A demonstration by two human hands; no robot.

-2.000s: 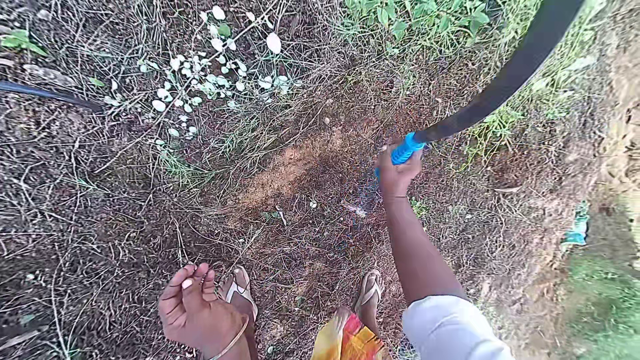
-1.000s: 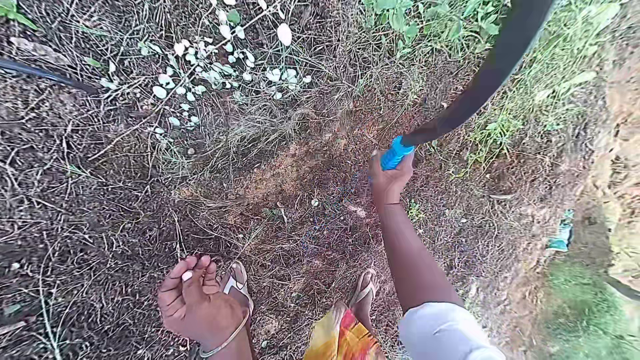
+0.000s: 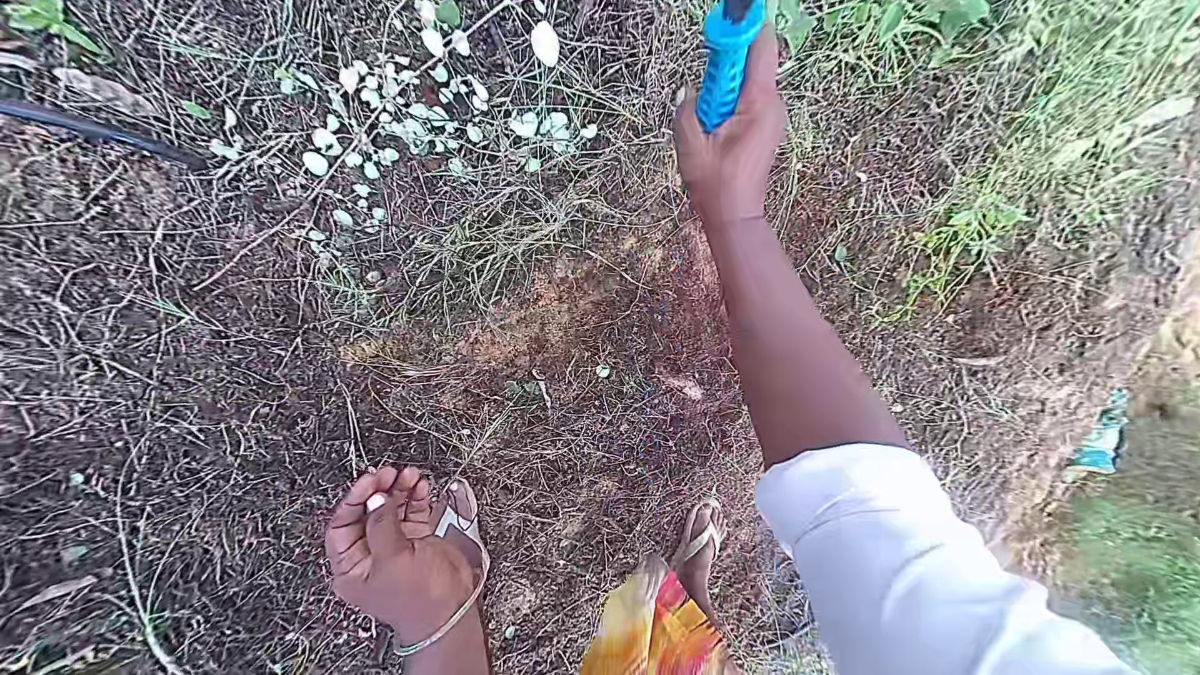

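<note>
My right hand (image 3: 736,141) is closed around the bright blue grip (image 3: 722,80) of a long curved blade tool, up at the top of the view. Only a small dark piece of the blade shows at the top edge; the rest is out of frame. My left hand (image 3: 403,553), with a bangle at the wrist, hangs low beside my sandaled foot. Its fingers are curled loosely, the thumb near the fingertips, and no object can be made out in it.
Dry grass and twigs (image 3: 234,375) cover the ground. A cut-looking branch with pale leaves (image 3: 412,122) lies at the upper left, near a dark hose or pipe (image 3: 103,131). Green weeds (image 3: 975,225) grow at right, with a torn green-white scrap (image 3: 1102,436) beyond. My sandaled feet (image 3: 698,544) are below.
My right hand has moved up and away from my body with the blue grip, and most of the curved blade has left the view. My left hand has stayed low, curled much as before.
</note>
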